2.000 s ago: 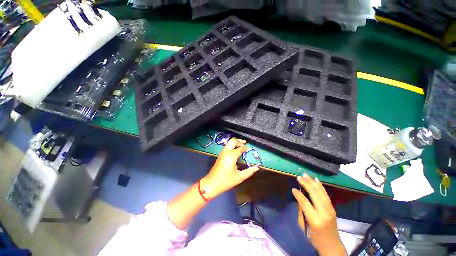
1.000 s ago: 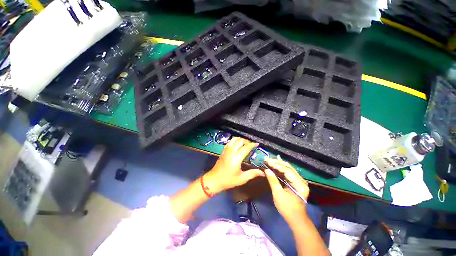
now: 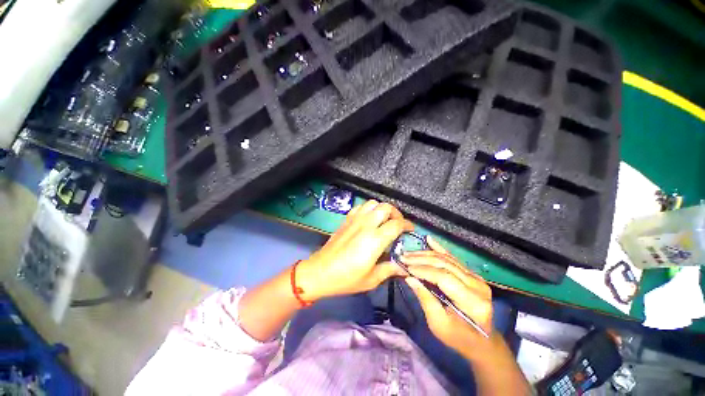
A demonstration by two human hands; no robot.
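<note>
My left hand (image 3: 357,246) holds a small dark-rimmed watch case (image 3: 409,245) with a pale teal face, between thumb and fingers, at the bench edge. My right hand (image 3: 452,298) is shut on a thin metallic pick or tweezers (image 3: 460,312). Its inner tip meets the case's lower rim; the exact contact is hidden by the fingers. Loose housing parts (image 3: 337,200) lie on the bench edge just beyond my left hand, one blue-white and one a dark loop.
Two foam trays (image 3: 495,216) lie askew, with small dark parts in some pockets. Clear blister trays (image 3: 97,100) are at left. A bottle (image 3: 666,238), a white wipe (image 3: 674,300), and a dark frame (image 3: 621,282) on paper are at right. A handheld meter (image 3: 581,367) is lower right.
My right hand was open and apart from the work, then came in with the thin tool to the case in my left hand. The view has since moved closer to the bench.
</note>
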